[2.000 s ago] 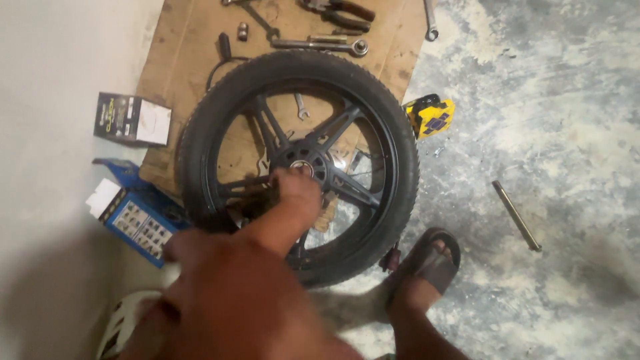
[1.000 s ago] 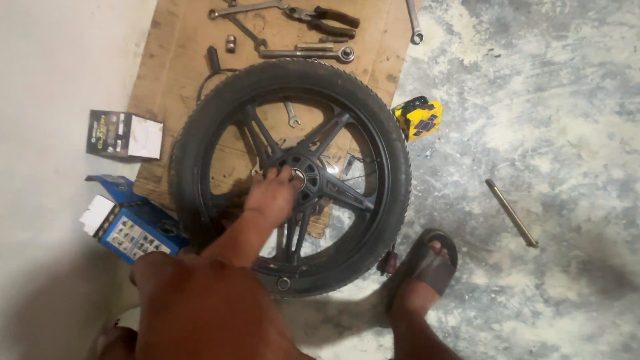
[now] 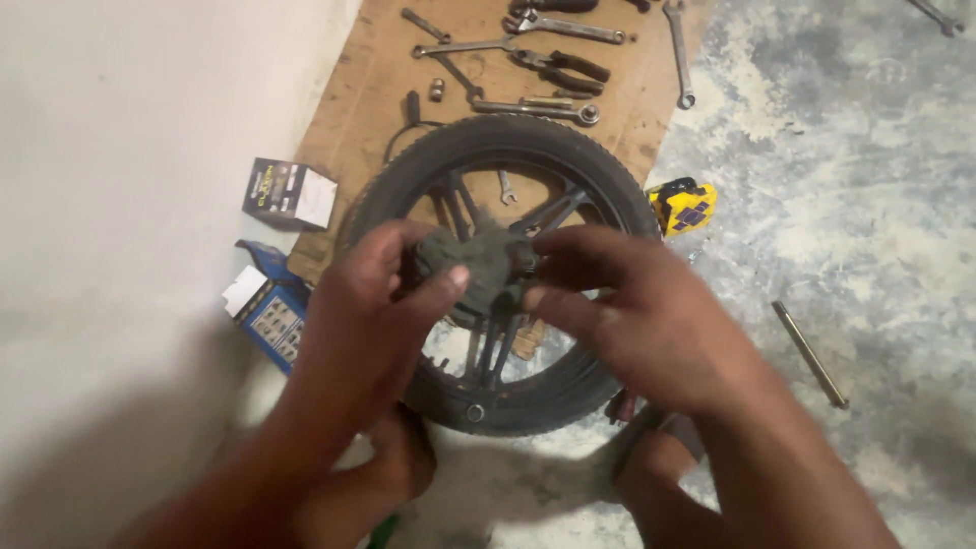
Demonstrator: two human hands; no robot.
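Note:
Above the hub of a spoked wheel with a black tyre (image 3: 526,130), both of my hands hold a crumpled dark grey-green cloth (image 3: 473,271). My left hand (image 3: 374,305) grips its left side, with the thumb lying on top. On its right side, the thumb and fingers of my right hand (image 3: 618,297) pinch a bunched part; whether something is inside the folds I cannot tell. The cloth and hands hide the hub. A small metal ring (image 3: 475,413) rests on the near part of the tyre.
Cardboard (image 3: 358,99) under the wheel carries wrenches, pliers (image 3: 564,70) and a ratchet (image 3: 534,111). Two boxes, one black and white (image 3: 288,194), one blue (image 3: 274,320), stand at left. A yellow package (image 3: 686,207) and a metal rod (image 3: 810,354) lie right. My feet are near the wheel.
One hand was at the wheel hub in both earlier frames. Now both hands are raised over the hub, holding a cloth that did not show before.

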